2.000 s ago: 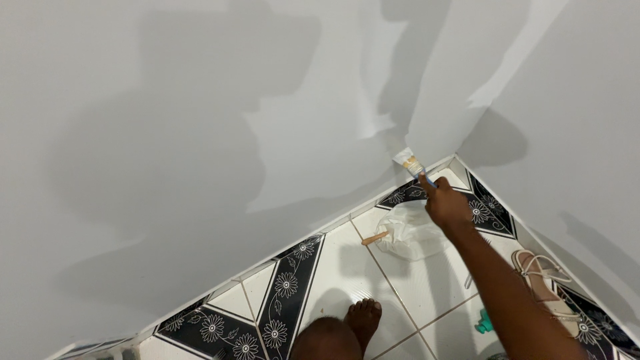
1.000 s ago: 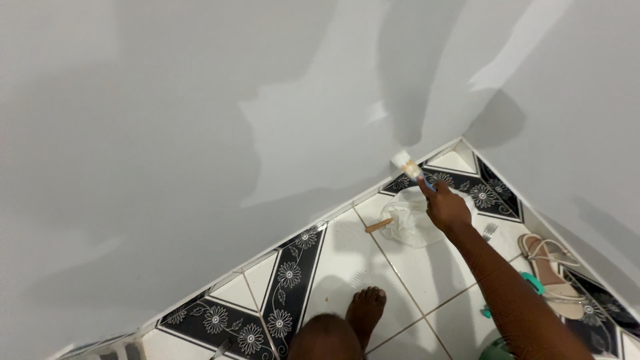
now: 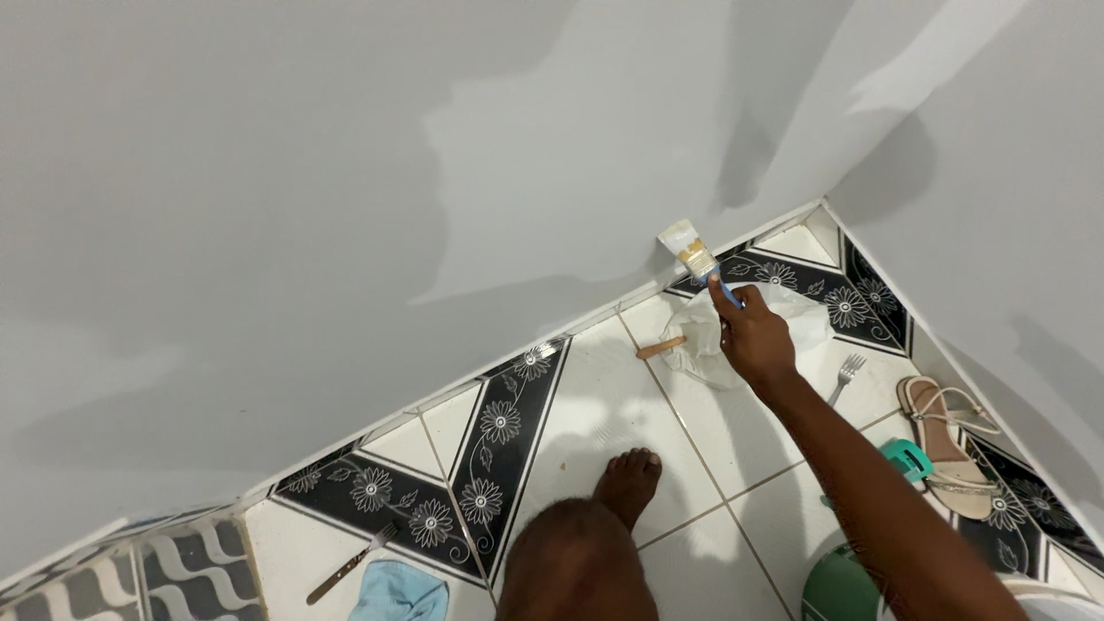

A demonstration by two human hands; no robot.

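Note:
My right hand (image 3: 755, 335) grips the blue handle of a paintbrush (image 3: 688, 247). The brush's pale bristles point up and left, over the foot of the grey wall (image 3: 535, 181), just above the baseboard; whether they touch it I cannot tell. Beneath my hand a crumpled white plastic bag (image 3: 703, 366) lies on the tiled floor, with a brown wooden handle (image 3: 661, 348) at its left side. A metal fork (image 3: 849, 373) rests on the tiles right of my forearm. My left hand is out of the picture.
At the right wall lies a beige sandal (image 3: 949, 448), beside a teal plastic item (image 3: 907, 460). A green round object (image 3: 837, 586) is partly under my forearm. A fork with a brown handle (image 3: 345, 569) and a light blue cloth (image 3: 399, 593) lie lower left. My bare foot (image 3: 630, 483) stands mid-floor.
The paintbrush stays in my right hand near the wall's foot. The view has shifted, and the brown-handled fork and blue cloth now show at the lower left.

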